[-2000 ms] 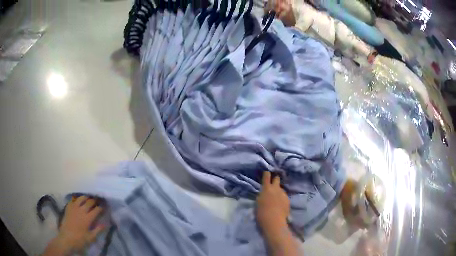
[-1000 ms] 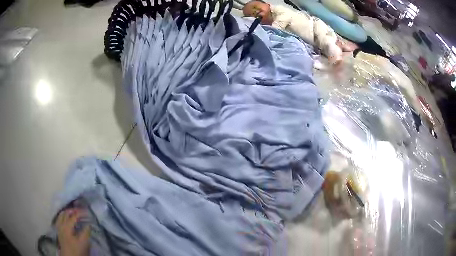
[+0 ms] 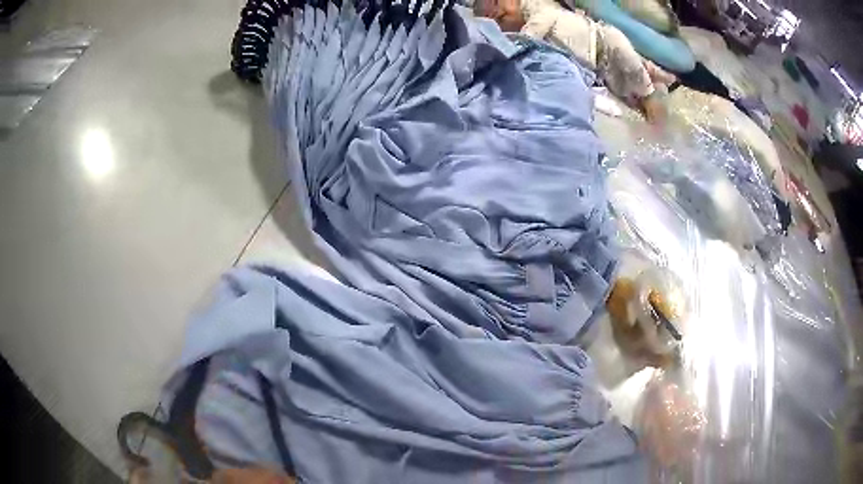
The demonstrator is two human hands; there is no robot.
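A light blue shirt (image 3: pixel 378 397) lies across the near part of the table, its gathered sleeve cuff (image 3: pixel 591 402) pointing right. Its black hanger hook (image 3: pixel 137 425) shows at the lower left, beside the open collar. My left hand (image 3: pixel 251 475) shows only as a thin strip of skin at the bottom edge by the collar; its fingers and grip are cut off. My right hand is not in view. A pile of light blue shirts (image 3: pixel 454 180) on black hangers (image 3: pixel 251 43) lies beyond, sleeves and cuffs bunched at its near right side.
Shiny clear plastic bags (image 3: pixel 729 312) lie right of the shirts. A yellow-brown round item (image 3: pixel 625 307) and a pink wrapped item (image 3: pixel 667 416) sit beside the cuffs. A baby (image 3: pixel 596 47) lies beyond the pile, near a light blue cushion (image 3: pixel 653 38). Flat plastic (image 3: pixel 43 71) lies far left.
My right hand has left the pile and gone out of view. My left hand has dropped to the bottom edge. The near shirt is spread farther right, its cuff now showing. The view has shifted.
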